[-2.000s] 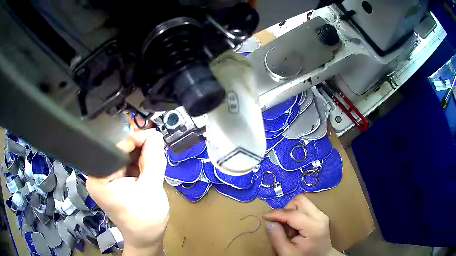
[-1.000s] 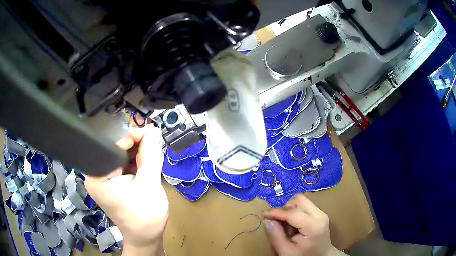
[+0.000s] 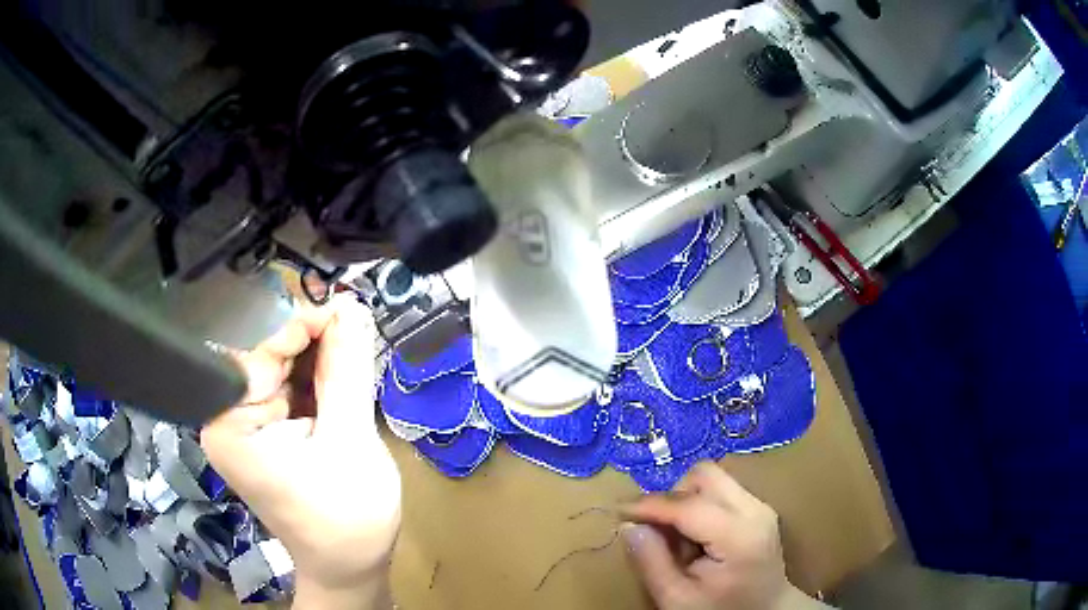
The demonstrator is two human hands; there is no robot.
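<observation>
My left hand [image 3: 313,459] is raised at the needle area, with thumb and forefinger tips together beside the small metal parts under the machine head [image 3: 107,286]. Whether thread is between those tips is too small to tell. My right hand [image 3: 714,542] rests low over the tabletop, thumb and finger pinched on a dark sewing thread [image 3: 579,553] that curls out to the left. Flat blue fabric pieces [image 3: 561,455] lie in an overlapping pile under the machine, some with a key ring [image 3: 709,356] on top. The needle itself cannot be made out.
A heap of looped grey-and-blue fabric pieces [image 3: 131,500] lies at left. A red-handled tool [image 3: 835,256] lies by the machine base. The pale machine arm [image 3: 692,131] crosses the upper right. The black tension knob [image 3: 436,212] hangs close in front. Blue cloth [image 3: 954,441] is at right.
The machine head and its black knob have shifted slightly left in view. My left fingertips have moved slightly left and drawn closer together. The thread's curve by my right hand has changed a little.
</observation>
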